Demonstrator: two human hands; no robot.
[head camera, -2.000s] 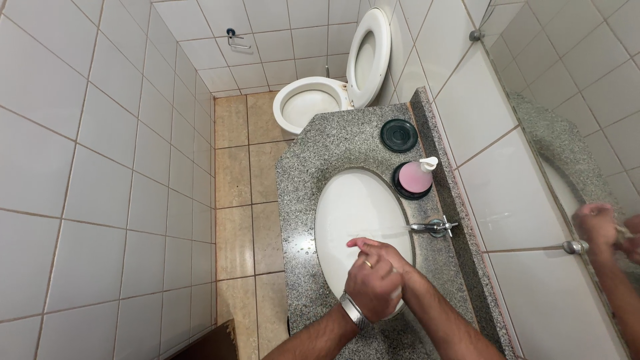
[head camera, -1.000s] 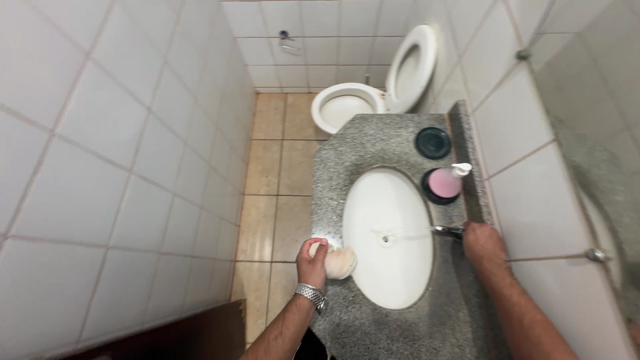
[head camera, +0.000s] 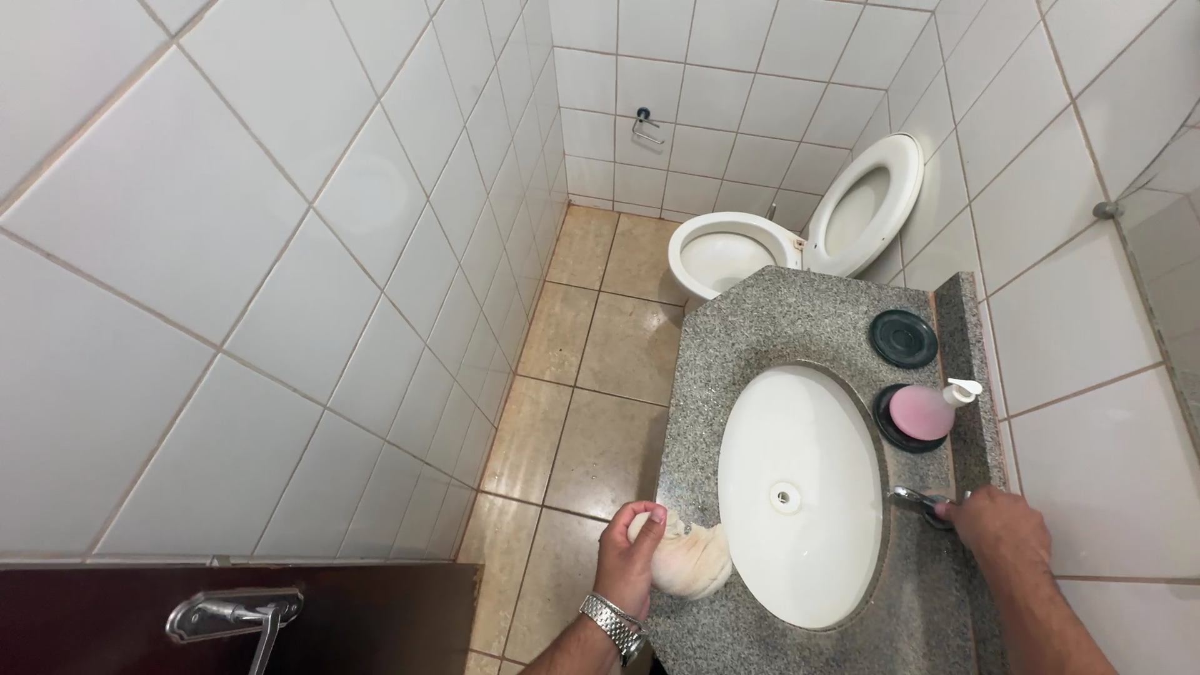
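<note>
My left hand (head camera: 630, 558), with a metal watch at the wrist, grips a crumpled off-white cloth (head camera: 692, 561) at the left edge of the granite counter. The cloth lies partly on the counter, beside the white oval basin (head camera: 797, 572). At the basin's right side, my right hand (head camera: 1003, 530) is closed around the handle of the chrome faucet (head camera: 917, 502), which it mostly hides. No water stream shows below the spout. A pump bottle of pink liquid soap (head camera: 921, 412) stands on a dark round dish behind the faucet.
A dark round dish (head camera: 903, 338) sits farther back on the granite counter (head camera: 717, 366). Beyond it is a white toilet (head camera: 731, 225) with its seat raised. A dark door (head camera: 394, 609) with a metal handle is at lower left, and a mirror edge is at right.
Two seconds ago both hands were together over the basin. They have parted, the left to the cloth and the right to the faucet. The thin water stream seen a second ago no longer shows.
</note>
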